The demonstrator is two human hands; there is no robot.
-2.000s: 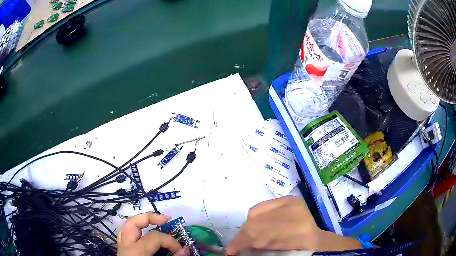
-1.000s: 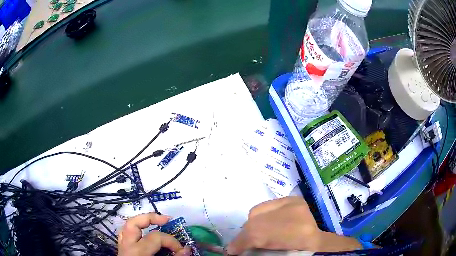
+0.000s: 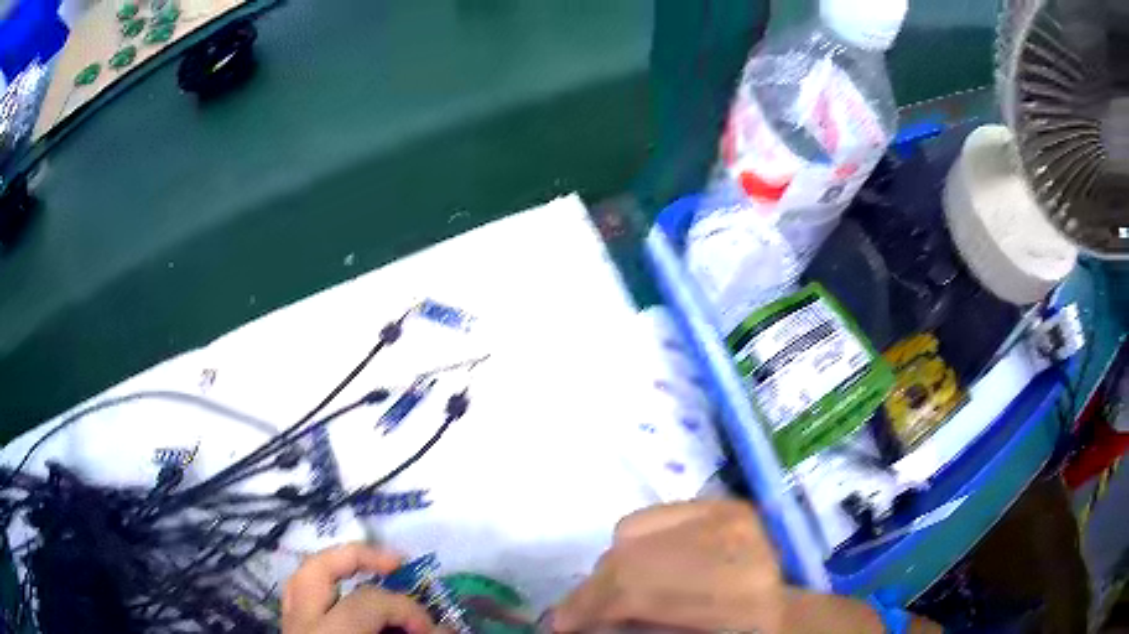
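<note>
My left hand (image 3: 353,592) is at the bottom edge, its fingers gripping a blue circuit board strip (image 3: 421,582). My right hand (image 3: 681,572) is to its right, its fingers curled together, cut off by the bottom edge. What it holds is too blurred and low in the frame to tell. A green round pad (image 3: 489,594) shows between the hands, partly hidden. Black cables (image 3: 93,545) lie tangled at the left. Single blue boards (image 3: 442,315) lie on the white paper (image 3: 545,297) by the cable ends.
A blue tray (image 3: 718,384) at right holds a clear bottle (image 3: 811,136), a green packet (image 3: 811,372) and a yellow stained block (image 3: 922,390). A fan (image 3: 1077,124) stands beyond. A printed white sheet (image 3: 675,409) lies against the tray. A black round part (image 3: 217,58) is at upper left.
The whole view has shifted slightly and blurred. The black round part at upper left has moved right. Both hands keep about the same pose.
</note>
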